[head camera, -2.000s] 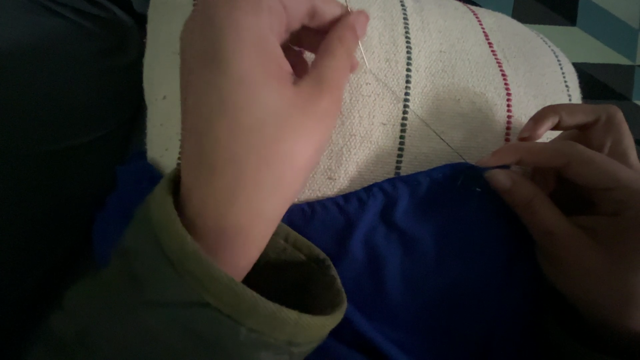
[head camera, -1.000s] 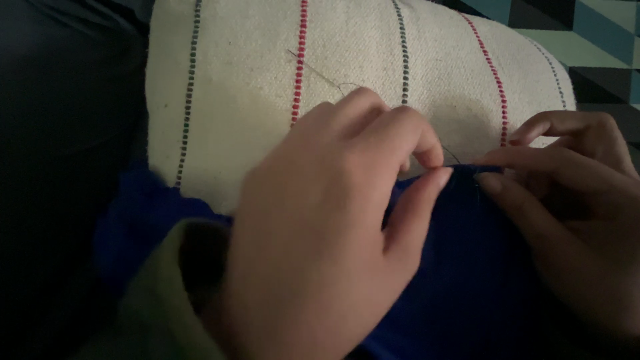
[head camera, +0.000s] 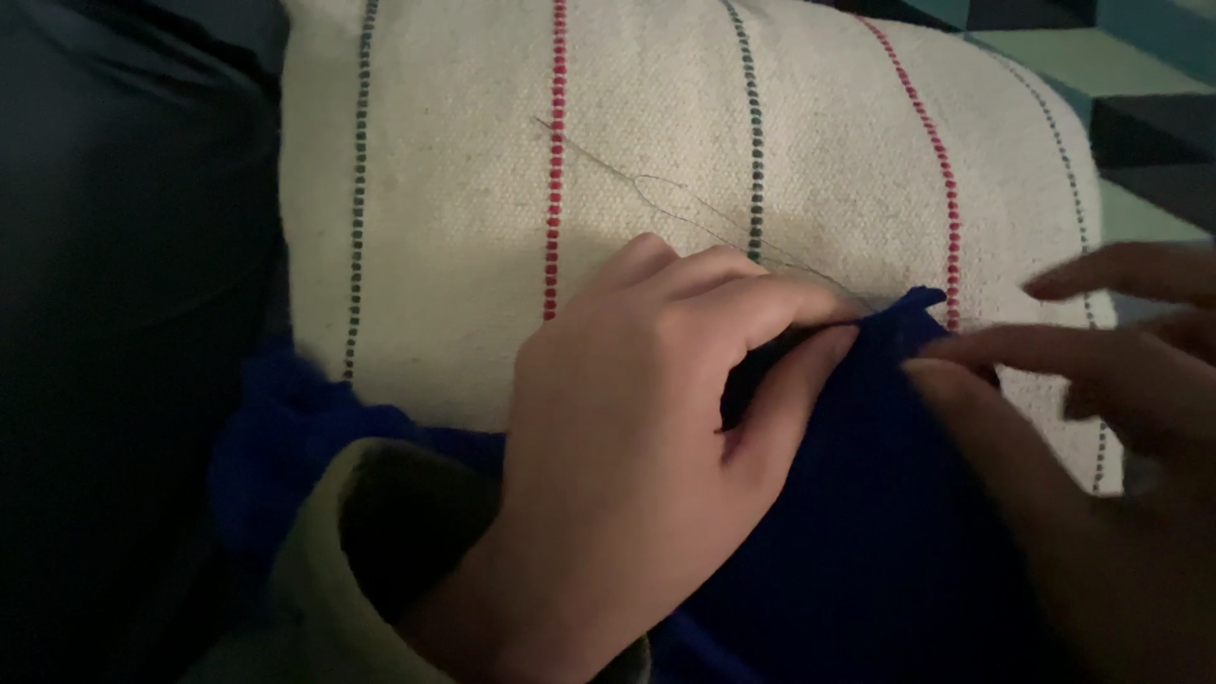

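Blue fabric [head camera: 883,456] lies over the lower part of a cream woven cushion [head camera: 456,218] with dotted red and dark stripes. My left hand [head camera: 646,408] pinches the fabric's upper edge between thumb and index finger. A thin dark thread [head camera: 698,220] runs from that edge up and left over the cushion, with a small loop in it. Whether a needle is at its far end cannot be told. Just right of the pinched edge is my right hand [head camera: 1102,399], thumb and fingers apart, slightly blurred, with nothing seen between them.
Dark cloth [head camera: 123,285] fills the left side. Behind the cushion at the upper right is a surface with a geometric pattern [head camera: 1140,123] in dark, teal and pale shapes. A loose-cuffed sleeve [head camera: 351,570] surrounds my left wrist.
My left hand has come down from the upper cushion, where it held a needle and taut thread, to the fabric edge. My right hand has let go of the edge and moved right. The thread now lies slack.
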